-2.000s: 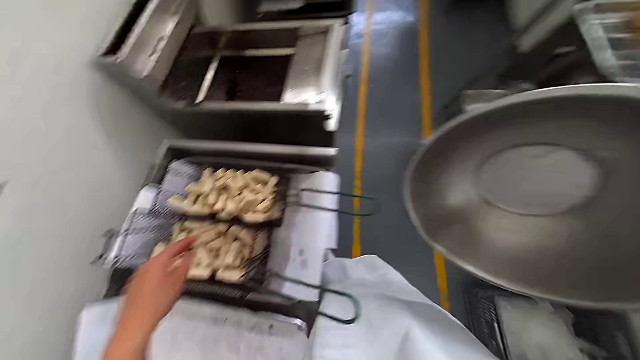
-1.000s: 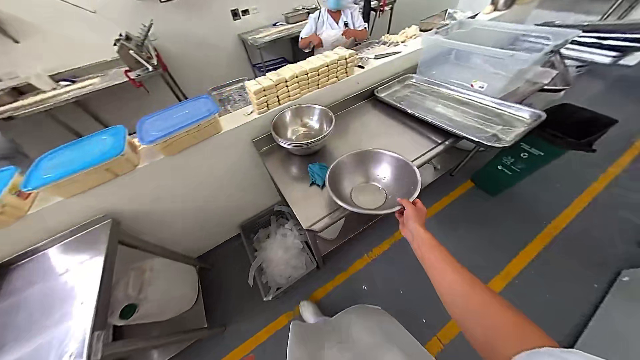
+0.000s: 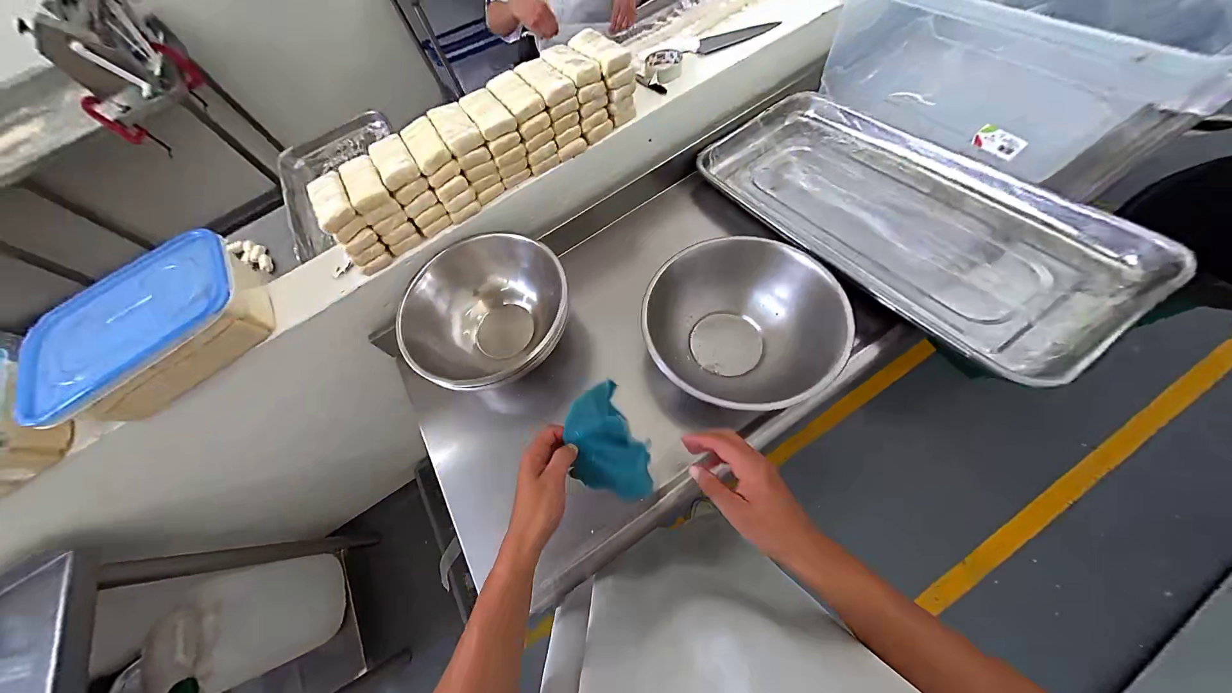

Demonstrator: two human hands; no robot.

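My left hand (image 3: 547, 478) pinches a crumpled teal cloth or glove (image 3: 606, 445) by its left side, above the front of the steel table (image 3: 616, 236). To its right, my right hand (image 3: 741, 481) is apart from the teal item, its fingers spread and holding nothing. A steel bowl (image 3: 749, 322) rests on the table just beyond my right hand. Farther left stand nested steel bowls (image 3: 481, 313), beyond my left hand. Whether the teal item is a cloth or a glove cannot be told.
Stacked pale dough blocks (image 3: 472, 144) and a blue-lidded container (image 3: 130, 327) stand on the ledge. A metal tray (image 3: 948, 231) lies at the right, by a clear plastic bin (image 3: 972, 87). A knife (image 3: 736, 38) lies near another person's hands (image 3: 534, 17).
My right hand has let go of the steel bowl, now on the table. The teal item, earlier lying on the table, is now in my left hand. The view has moved closer.
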